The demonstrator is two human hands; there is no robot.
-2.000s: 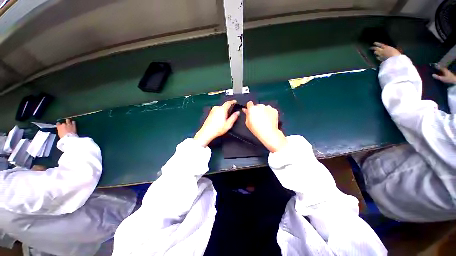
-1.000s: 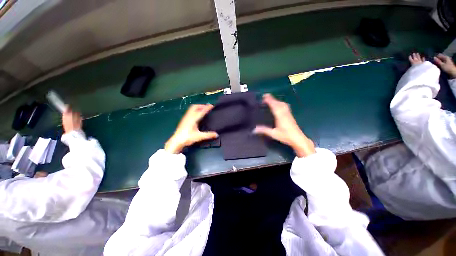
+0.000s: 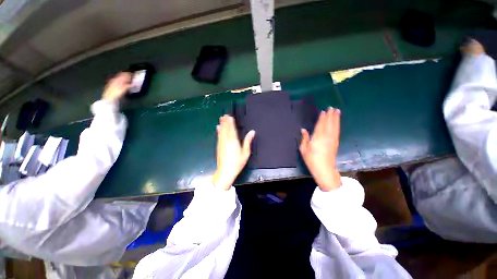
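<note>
A matte black die-cut card blank [image 3: 271, 131] lies flat on the green bench in front of me, below the white post, with short dark flaps to its left and right. I cannot tell how many blanks lie under it. My left hand [image 3: 232, 150] is at its left side, flat with the thumb apart, the thumb at the panel's edge. My right hand [image 3: 322, 147] is at its right side, fingers spread and thumb towards the panel. Neither hand grips anything. A folded black insert [image 3: 210, 64] lies on the far green belt, left of the post.
The white post [image 3: 264, 46] stands beyond the blank. A left neighbour's hand [image 3: 118, 86] is at a black insert with a white patch [image 3: 140, 80]. White cards [image 3: 34, 155] lie far left. Another black insert [image 3: 418, 28] is at the far right, near another person's hand [image 3: 472, 47].
The folded piece has left my hands, which now rest beside the flat blank. A folded insert shows on the belt left of the post. The left neighbour's hand has moved right to an insert.
</note>
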